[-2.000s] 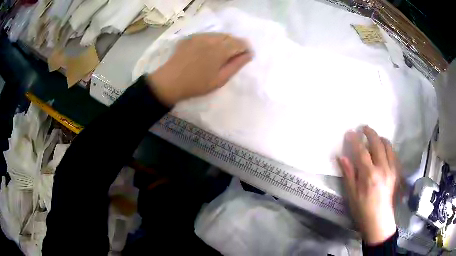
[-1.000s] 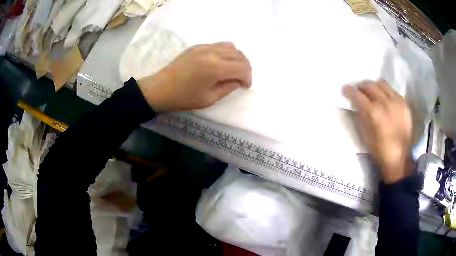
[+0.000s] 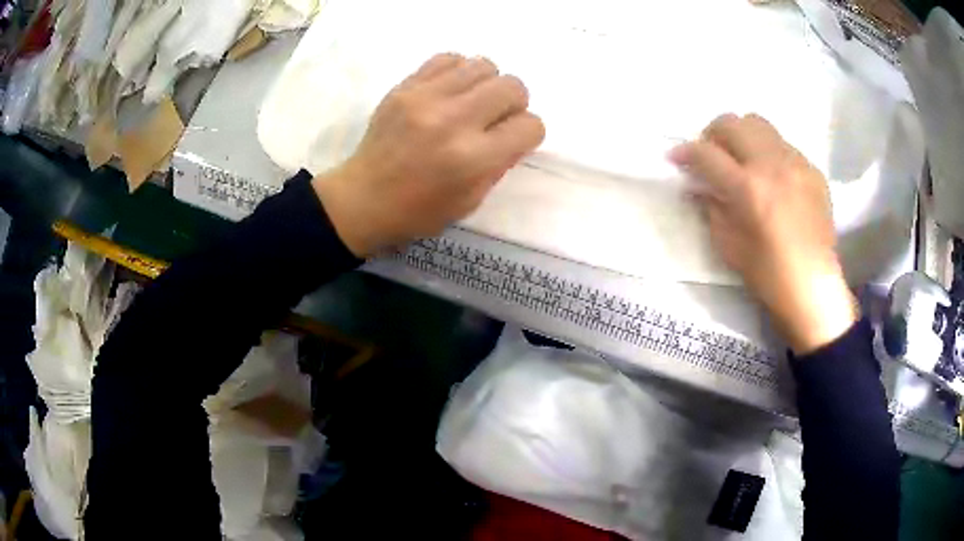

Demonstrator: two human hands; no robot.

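Observation:
White cloth panels (image 3: 613,227) lie flat on the pale table, overexposed at the back. A thin edge line of an upper layer runs between my hands. My left hand (image 3: 439,148) is on the cloth's left part, fingers curled and thumb side toward that edge, closed on the cloth. My right hand (image 3: 766,201) is at the right end of the edge line, thumb and fingertips pinched on the cloth. The fingertips of both hands are partly hidden or blurred.
A ruler-marked strip (image 3: 592,306) runs along the table's front edge. Cream cut pieces (image 3: 180,48) are piled at upper left. Bunched white cloth (image 3: 550,423) with a black label (image 3: 736,501) hangs below. Metal machine parts (image 3: 925,328) stand at far right.
The cloth's front edge has shifted up from the ruler. My right hand has moved up and inward from the lower right, and its fingers have closed. My left hand is also nearer the edge line.

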